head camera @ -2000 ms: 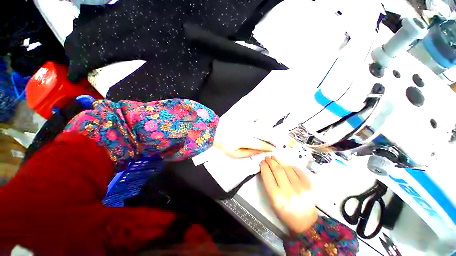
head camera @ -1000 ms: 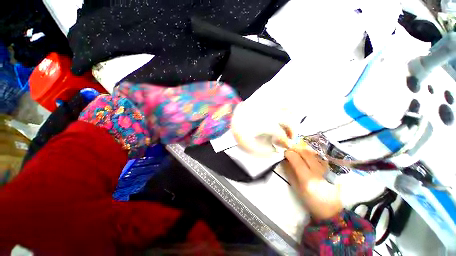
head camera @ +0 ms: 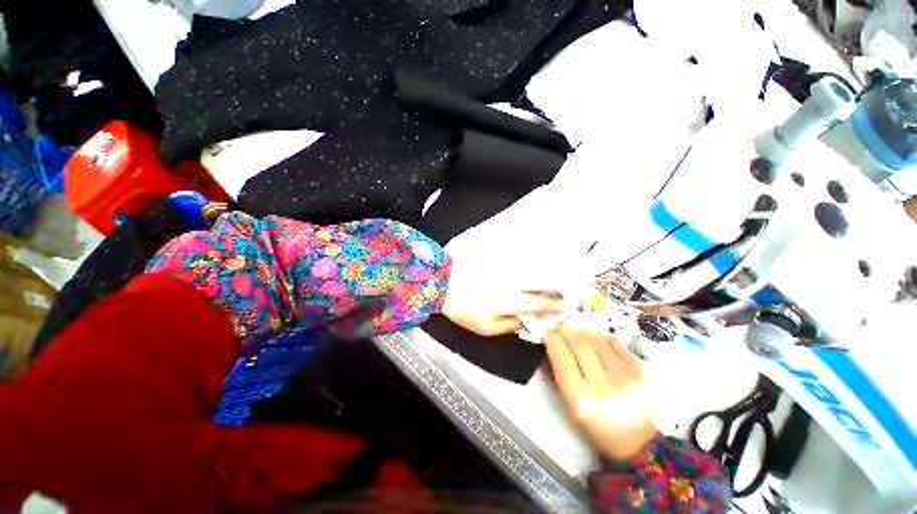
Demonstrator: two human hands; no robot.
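My left hand, in a flowered sleeve, reaches in from the left to the needle area. Its fingertips pinch a small bit of white piece over a black cloth piece. My right hand lies just to the right, palm down, with its fingertips on the same white piece at the table edge side of the needle area. The white piece is hard to tell from the white table. The presser foot and needle area of the sewing machine is just beyond my fingertips.
Black speckled panels cover the table's far left. Black-handled scissors lie right of my right hand. A ruler tape runs along the table's front edge. A red stool and a blue basket are at the left.
The white piece that lay spread under my left hand now shows only as a small bunched bit at my fingertips, with more of the black piece beside it bare. Both hands stay close together.
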